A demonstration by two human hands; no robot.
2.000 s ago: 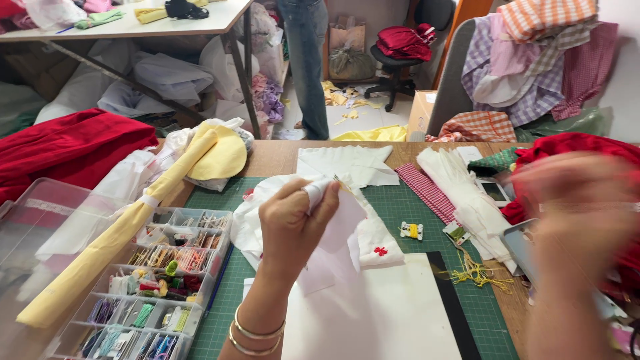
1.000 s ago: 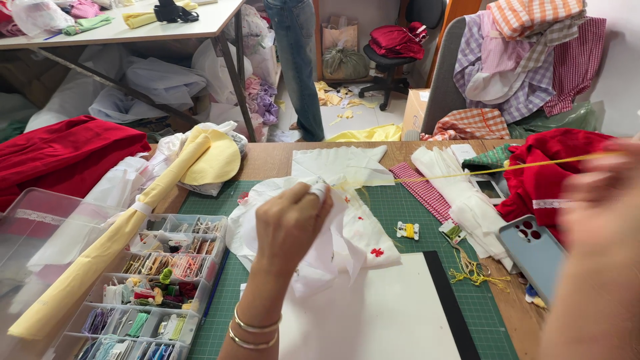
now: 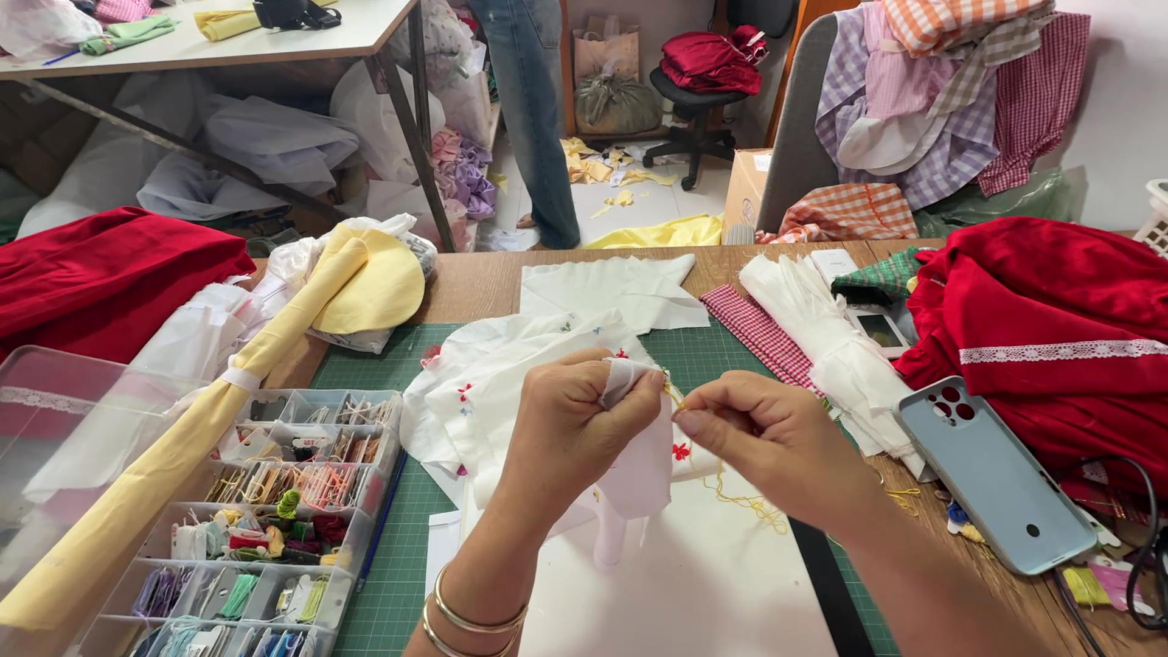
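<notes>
My left hand [image 3: 584, 420], with two bangles at the wrist, pinches a piece of thin white fabric [image 3: 639, 474] above the middle of the work surface. Close to its right, my right hand [image 3: 766, 433] has thumb and forefinger closed on yellow embroidery thread [image 3: 753, 502], whose loose end hangs below in a tangle. Whether a needle is between the fingers cannot be seen. Behind the hands lies white cloth embroidered with small red flowers [image 3: 493, 392]. A white board [image 3: 675, 584] lies under the hands on a green cutting mat [image 3: 411, 538].
At left stands a compartment box of embroidery floss [image 3: 342, 566], crossed by a rolled yellow fabric [image 3: 173, 447]. Red fabric with lace [image 3: 1049, 319] and a light blue phone [image 3: 995, 474] lie at right. Beyond the wooden table [image 3: 474, 283] a person in jeans [image 3: 538, 119] stands.
My right hand has come in from the far right, where it held the yellow thread drawn out taut, to beside my left hand. The thread now hangs slack. My left hand keeps its hold on the fabric.
</notes>
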